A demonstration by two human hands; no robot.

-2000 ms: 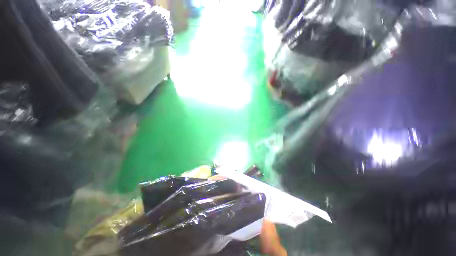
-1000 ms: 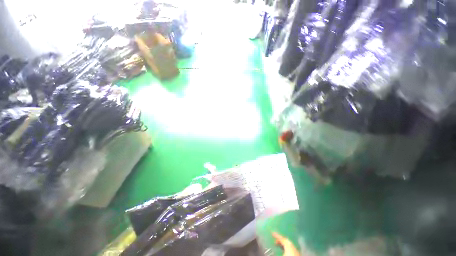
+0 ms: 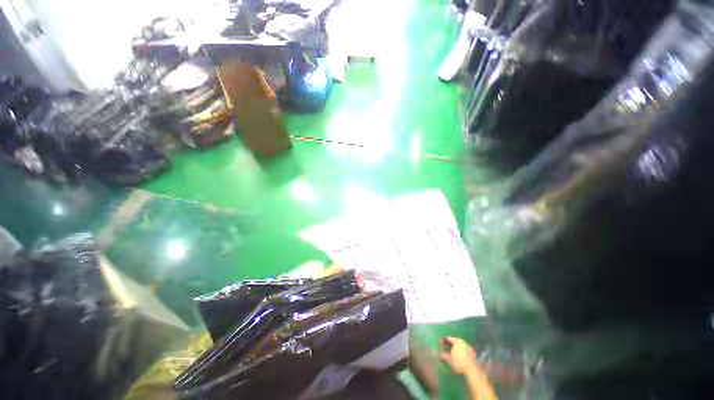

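Note:
A stack of dark polybagged garments (image 3: 313, 328) lies in front of me at the bottom centre, in shiny clear plastic. A white sheet with a printed table (image 3: 415, 258) stands out behind and right of the stack, spread open. My right hand (image 3: 460, 355) is at the bottom edge, right of the stack and below the sheet, apart from both; it is small and blurred, and whether it holds anything is unclear. My left hand is not clearly visible; the bags hide whatever supports them. Yellowish material (image 3: 168, 371) shows at the stack's left.
Covered dark garments hang on the right (image 3: 626, 180). Piles of bagged clothes (image 3: 102, 133) lie at the left. A brown box or board (image 3: 254, 113) and a blue bag (image 3: 307, 82) stand ahead on the shiny green floor (image 3: 313, 176). More dark bags are at lower left.
The view has moved forward along the aisle, and the brown box appears nearer. The printed sheet has opened out from edge-on to nearly facing me. My right hand has come further into view.

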